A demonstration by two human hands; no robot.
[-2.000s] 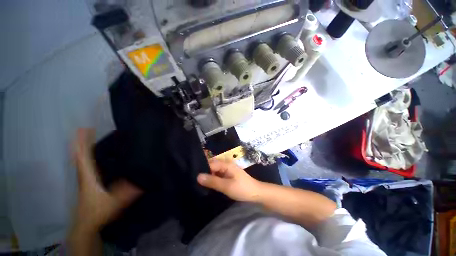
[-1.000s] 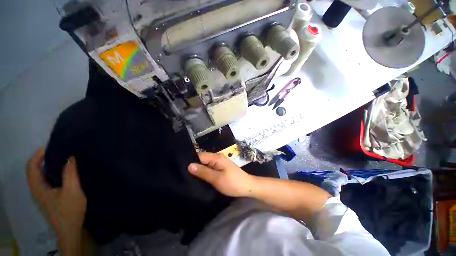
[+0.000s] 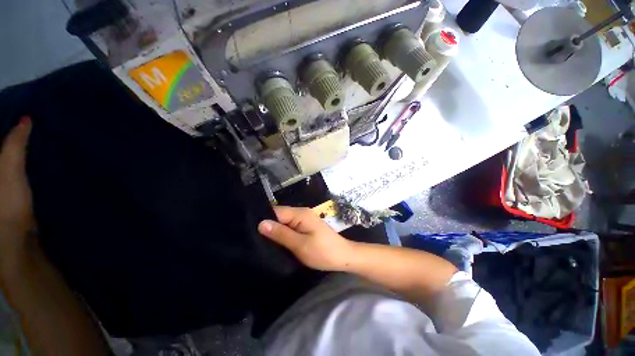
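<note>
The black garment piece [image 3: 146, 222] lies spread from the left rim to the needle area of the overlock machine [image 3: 313, 38]. Its right edge runs beside the machine's presser area. My right hand [image 3: 306, 236] pinches that edge between thumb and fingers, just below the machine head. My left hand [image 3: 15, 184] is at the far left against the cloth, partly cut off by the rim. One fingertip shows on the cloth; the other fingers are hidden, so its grip is unclear. The needle is hidden.
Snips [image 3: 401, 125] lie on the white machine table [image 3: 459, 128], right of the head. Lint [image 3: 362, 212] hangs at the table's front edge. A red basket of pale cloth [image 3: 546, 174] and a lined bin with dark cloth [image 3: 532, 285] stand at right. A grey disc [image 3: 550, 59] is at upper right.
My left hand has moved to the far left and up, and the cloth now spreads to the left rim. My right hand stays near the machine, still pinching the edge. The view has shifted slightly.
</note>
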